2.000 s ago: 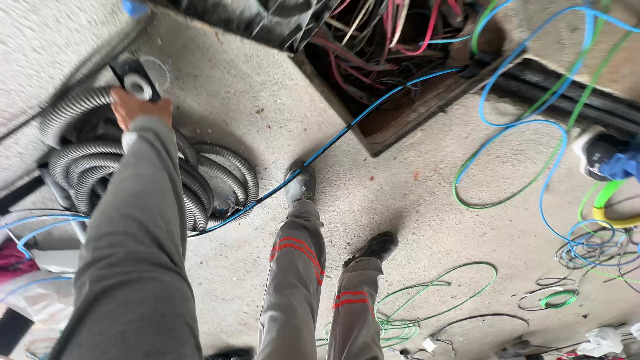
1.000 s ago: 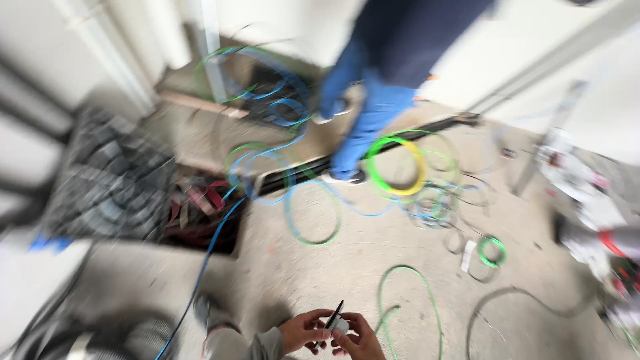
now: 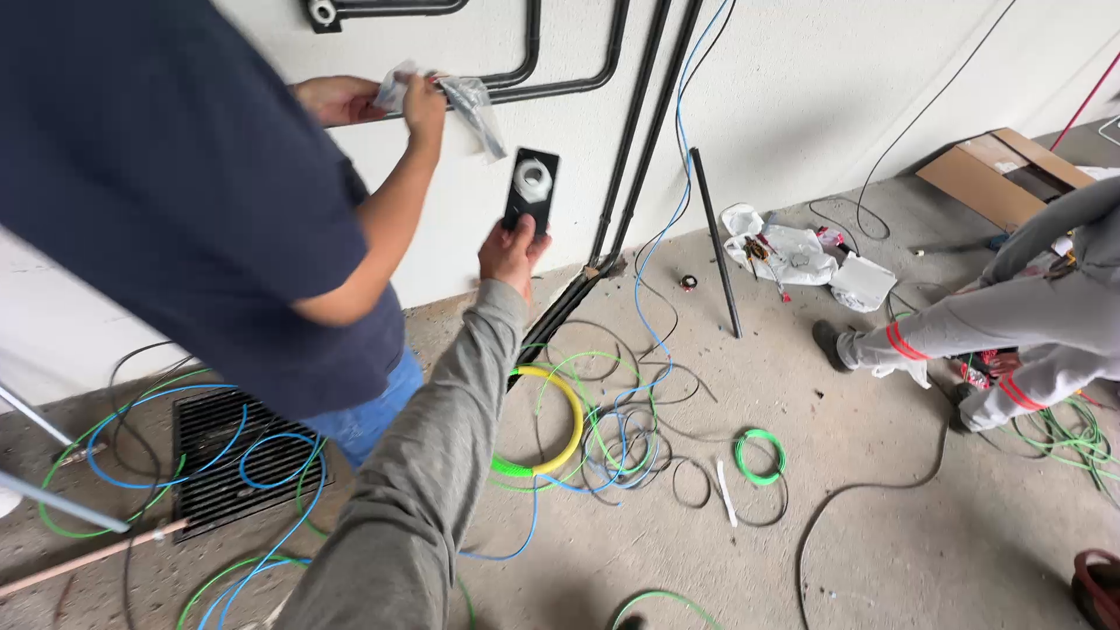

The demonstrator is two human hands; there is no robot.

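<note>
My left hand, in a grey sleeve, reaches forward at the centre. It holds a small black rectangular plate or box by its lower end. A white round fitting with a hole in its middle sits on the plate's face. My right hand is out of view. Up and to the left of the plate, a co-worker's two hands hold a clear plastic bag close to black conduits on the white wall.
A co-worker in a dark shirt stands close on the left. Yellow-green tubing, loose cables and a green coil lie on the floor. A black pipe leans beside the wall. Another person crouches at right near a cardboard box.
One second ago both my hands were together around a small object low in view; now my left hand is extended with the black plate. The view has swung toward the wall and the co-worker.
</note>
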